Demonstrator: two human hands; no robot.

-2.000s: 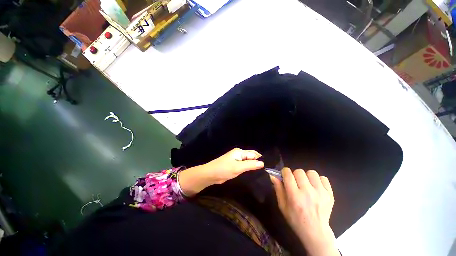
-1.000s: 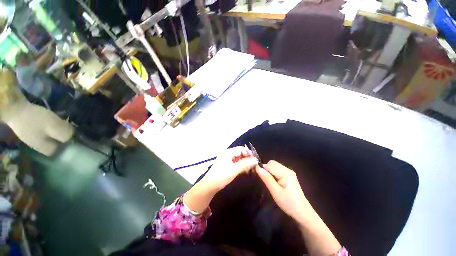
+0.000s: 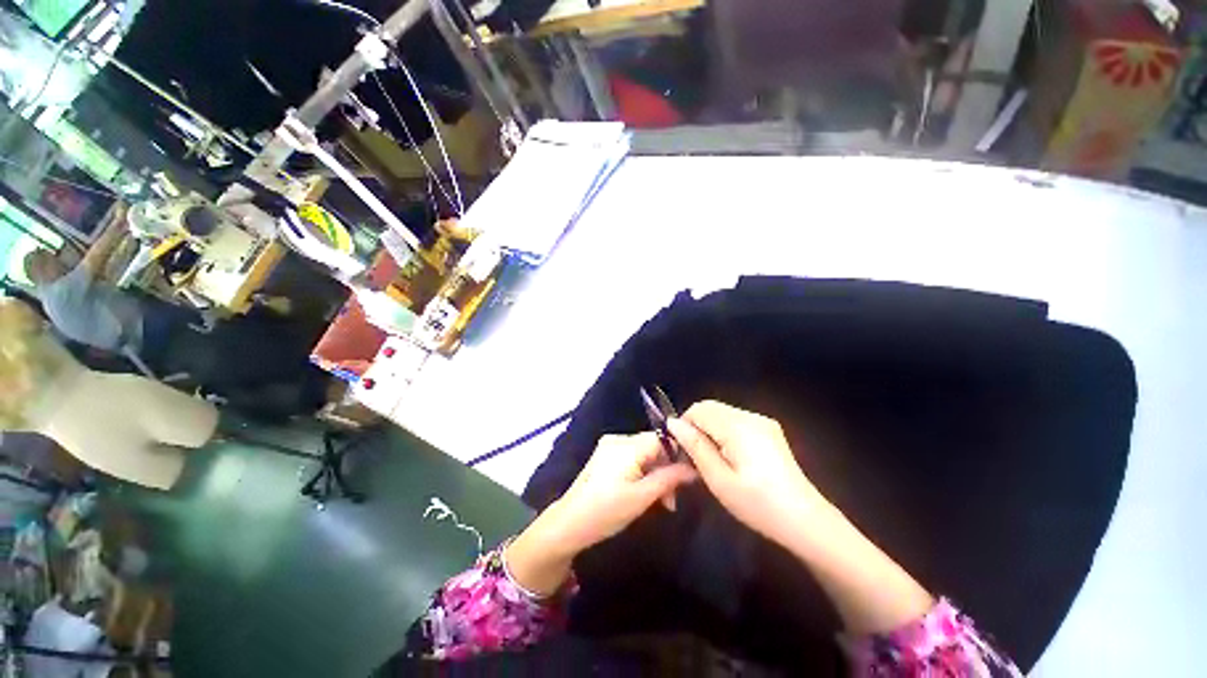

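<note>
A large black garment lies spread on the white table. My right hand is shut on small dark thread snips, with the pointed blades up and slightly apart. My left hand is just left of the snips, above the near part of the garment, with thumb and fingers pinched together. What lies between its fingertips is too small to tell. A narrow dark strip sticks out past the garment's left edge.
At the table's left corner are a control box with red buttons, a reddish box, a tool tray and white papers. A dress form and a person are further left. White thread hangs over the green floor.
The view has swung left and up, showing more of the workshop. My right hand with the snips has moved from low on the garment up beside my left hand, and the blades now point upward.
</note>
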